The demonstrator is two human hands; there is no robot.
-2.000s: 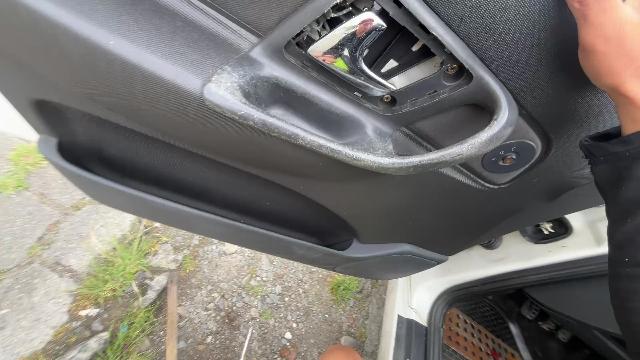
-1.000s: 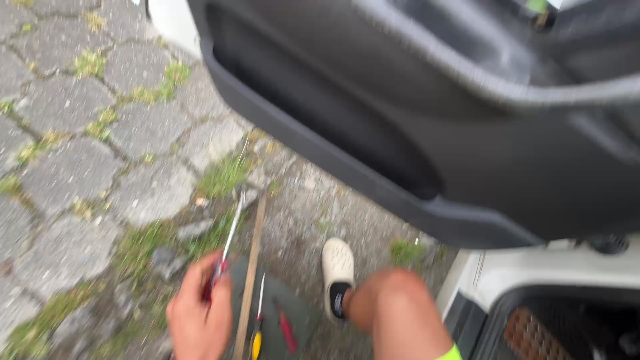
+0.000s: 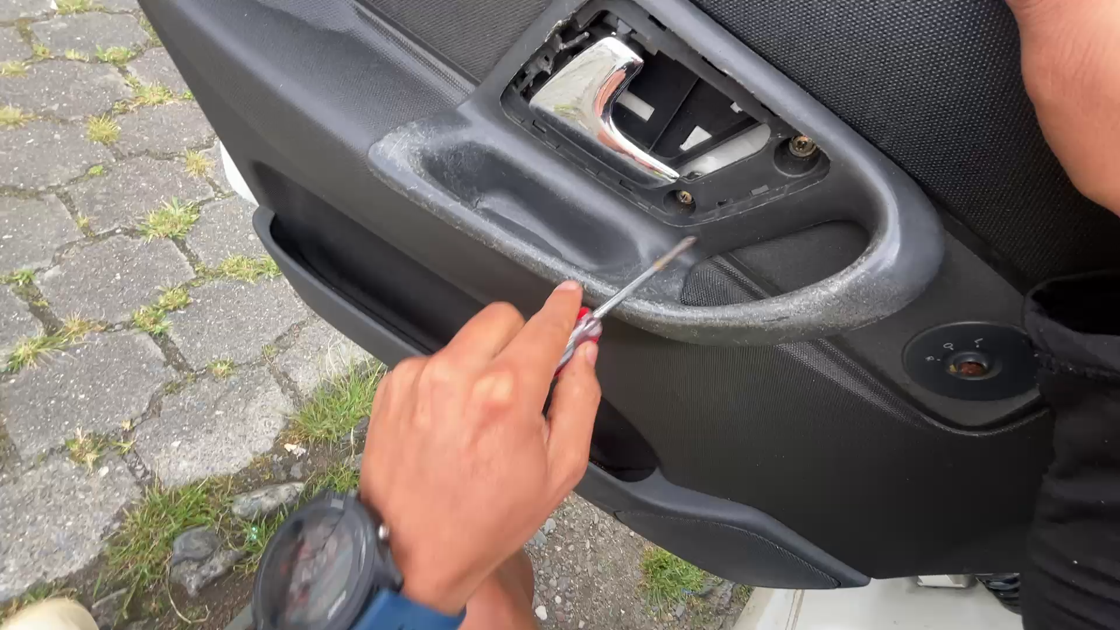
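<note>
My left hand (image 3: pixel 481 437), with a watch (image 3: pixel 319 564) on its wrist, holds a screwdriver by its red and clear handle (image 3: pixel 579 337). The thin metal shaft (image 3: pixel 643 276) points up and right over the pull handle (image 3: pixel 752 319) of a black car door panel (image 3: pixel 770 455). Its tip is just below a screw (image 3: pixel 684 199) in the recess around the chrome inner door handle (image 3: pixel 595 101). A second screw (image 3: pixel 801 146) sits to the right. My right hand (image 3: pixel 1072 96) is at the upper right edge, against or near the panel; its fingers are out of frame.
A door pocket (image 3: pixel 350 280) runs along the panel's lower part. A round dark plate (image 3: pixel 969 360) with a central hole is at the right. Hexagonal pavers (image 3: pixel 96 280) with grass tufts lie at the left, gravel below, and the white car body (image 3: pixel 840 608) at the bottom.
My left hand, low over the ground with the screwdriver one second ago, is now up in front of the door's pull handle, still holding it. The view has swung back to the door panel.
</note>
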